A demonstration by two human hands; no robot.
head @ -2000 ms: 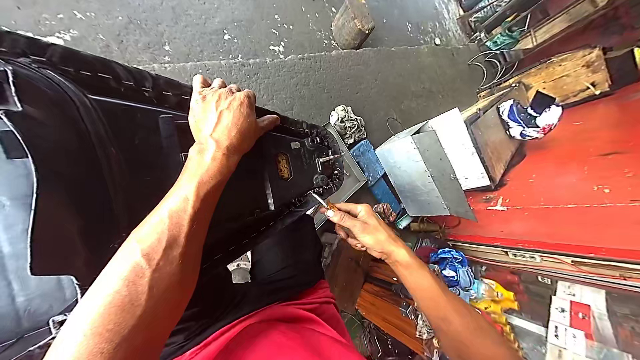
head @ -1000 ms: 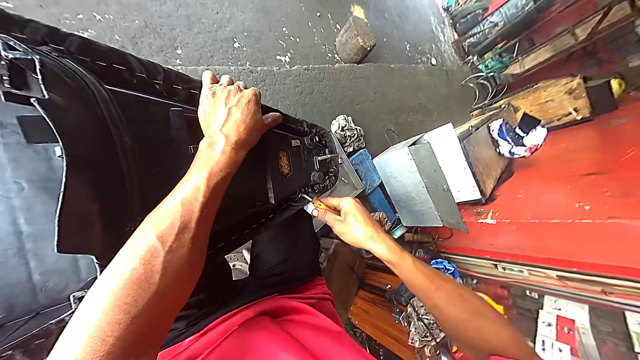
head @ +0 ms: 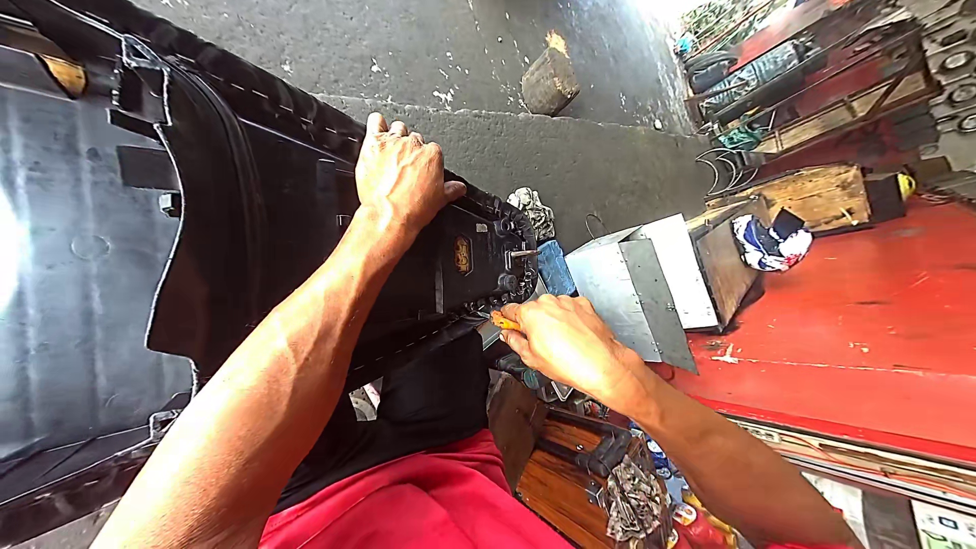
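Observation:
A long black motorcycle seat (head: 297, 252), underside facing me, lies across my lap with its narrow end to the right. My left hand (head: 402, 171) grips its upper edge, fingers curled over the far side. In my right hand (head: 568, 343) is a small tool with an orange handle (head: 505, 321); its tip meets the seat's lower edge near the narrow end and is too small to identify. A row of staples shows along the upper edge. A metal stud (head: 524, 253) stands up from the narrow end, near an orange-brown label (head: 463, 255).
Just beyond the narrow end are a crumpled rag (head: 534, 213), a blue block (head: 556, 268) and a sheet-metal box (head: 618, 290). A red surface (head: 877, 320) lies at right. A wood block (head: 550, 82) rests on the concrete floor; a wooden stool or box (head: 568, 473) is below right.
My right hand has moved in to the seat's lower edge, bringing the orange-handled tool's tip against it. My left hand stays on the upper edge.

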